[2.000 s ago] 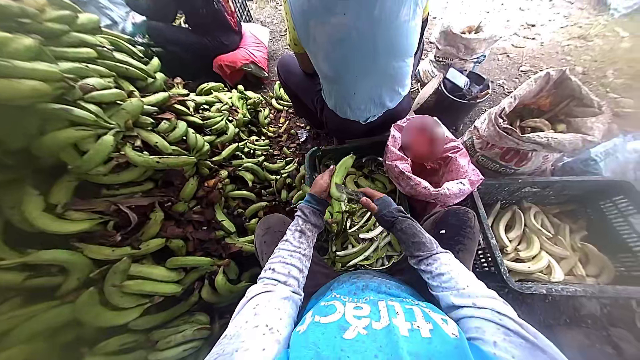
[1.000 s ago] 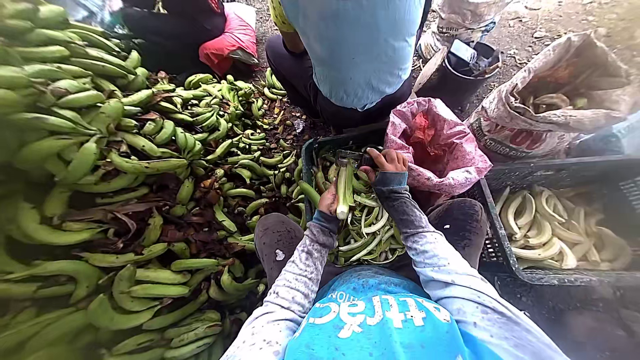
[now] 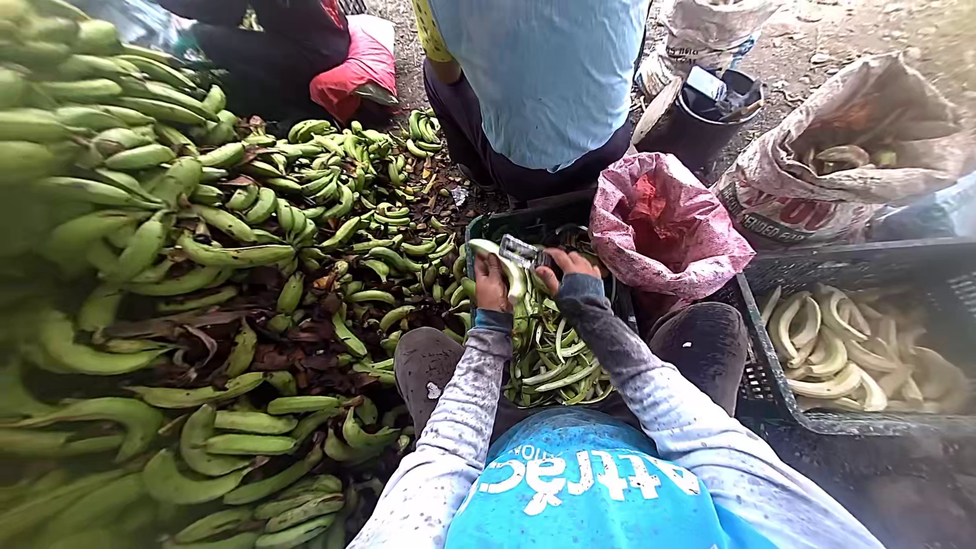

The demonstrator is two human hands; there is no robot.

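Note:
My left hand (image 3: 492,284) grips a partly peeled green plantain (image 3: 512,276), its pale flesh showing along one side. In my right hand (image 3: 566,268) is a peeler (image 3: 522,252) with a wide metal head, held against the plantain's upper part. Both hands are over a dark plastic crate (image 3: 474,229) between my knees. Strips of green peel (image 3: 560,366) fill the crate below them. Fingers partly hide the plantain and the peeler's handle.
Green plantains (image 3: 236,255) are heaped on the left. A pink woven sack (image 3: 671,229) stands right of the crate; a second crate (image 3: 770,381) holds peeled plantains (image 3: 831,351). Ahead sits a person in light blue (image 3: 541,76). A black bucket (image 3: 717,114) and an open woven sack (image 3: 762,168) stand beyond.
The plantain, mostly green two seconds ago, now shows more pale flesh. My left hand has moved up along with it, and the plantain's tilt has changed since one second ago.

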